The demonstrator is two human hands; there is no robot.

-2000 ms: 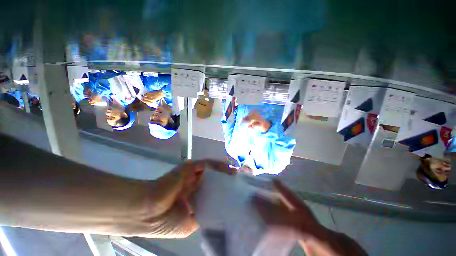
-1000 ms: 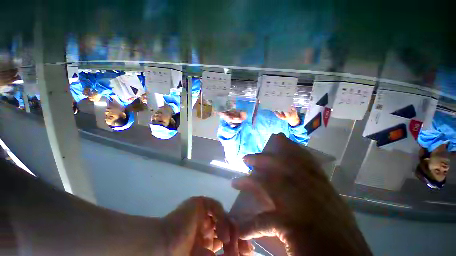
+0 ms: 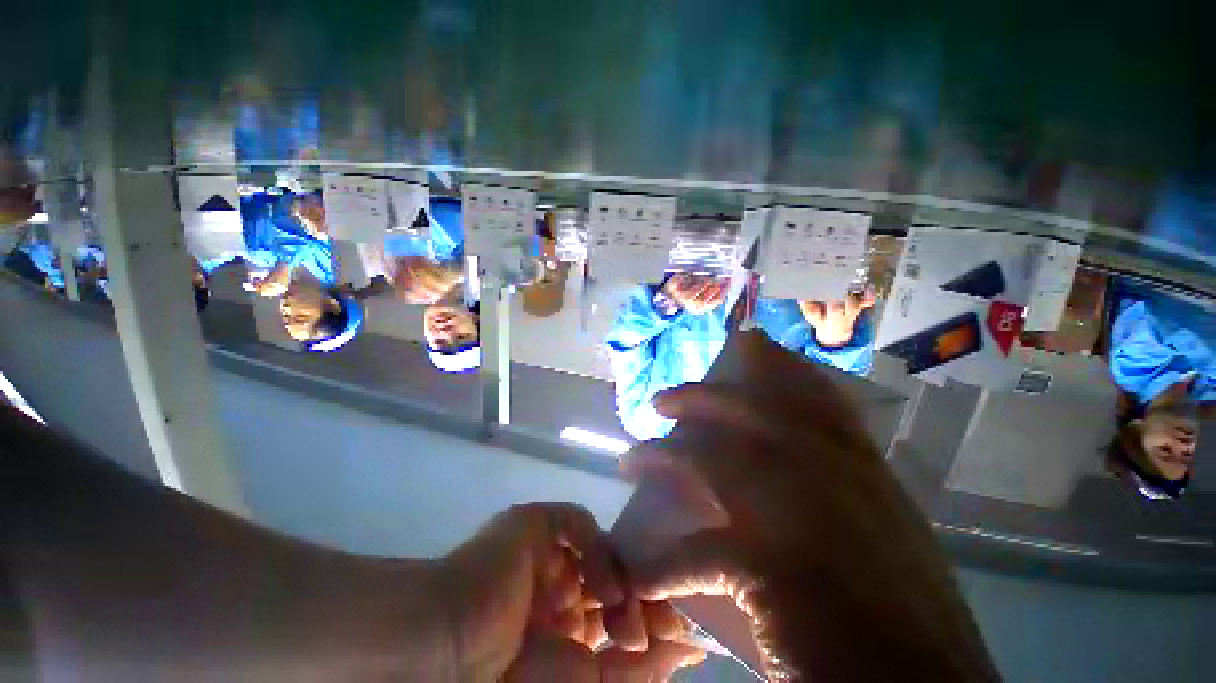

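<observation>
The picture is upside down, so I take the arm on its left side as my right. My right hand (image 3: 554, 607) has its fingers curled against the lower edge of a pale grey-white box or panel (image 3: 660, 520). My left hand (image 3: 814, 520), large and dark on the picture's right, grips the same piece with fingers spread over its side and the thumb low. The piece is blurred and mostly covered, and its printed face is not visible. A thin bright edge or strip (image 3: 714, 640) shows below the fingers; I cannot tell which.
White printed retail boxes (image 3: 804, 254) stand along the green conveyor belt (image 3: 600, 94). One box (image 3: 954, 300) shows a dark device picture and red badge. Several people in blue smocks (image 3: 667, 347) work opposite. A pale upright post (image 3: 140, 294) stands at the picture's left.
Over two seconds, the pale piece turned and became more covered as both hands closed around it. Since one second ago the hands barely moved. The line boxes shifted leftward in the picture.
</observation>
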